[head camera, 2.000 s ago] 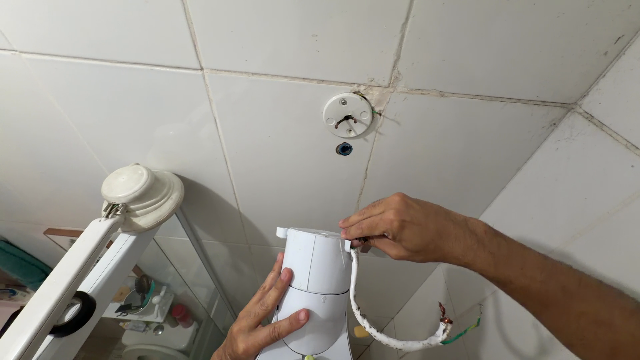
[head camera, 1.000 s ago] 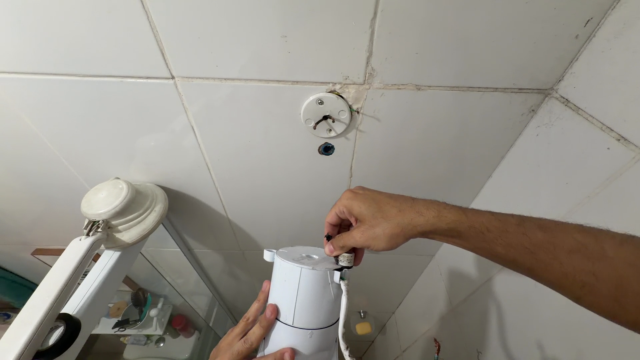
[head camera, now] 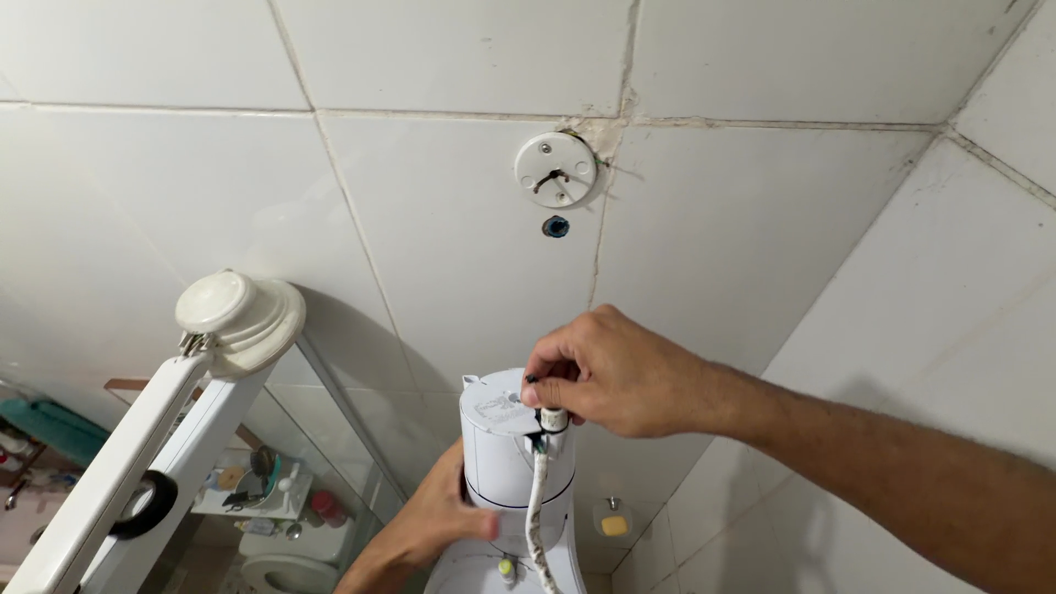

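Observation:
A white electric shower head (head camera: 513, 462) stands in the lower middle of the head view, its flat round top bearing faint writing. My left hand (head camera: 437, 516) is around its left side, thumb across the front. At the top's right edge, the fingertips of my right hand (head camera: 615, 375) pinch a thin dark piece, perhaps a wire end, beside a small white cylindrical fitting (head camera: 553, 420). From there a white-wrapped cable (head camera: 536, 520) hangs down the front. On the tiled wall above are a round white cover plate (head camera: 556, 170) with dark wire ends poking out and a pipe hole (head camera: 556, 227) under it.
A white shower-enclosure frame (head camera: 177, 462) with a round white fitting (head camera: 239, 318) and a roll of black tape (head camera: 145, 505) is at left. Behind the glass are a toilet (head camera: 289, 572) and a shelf of toiletries (head camera: 264, 495). A soap dish (head camera: 612, 521) hangs low on the wall.
My right hand has moved from the cable at the shower head's edge to the fitting by its top. The cable's loose end, seen at lower right earlier, has dropped out of view.

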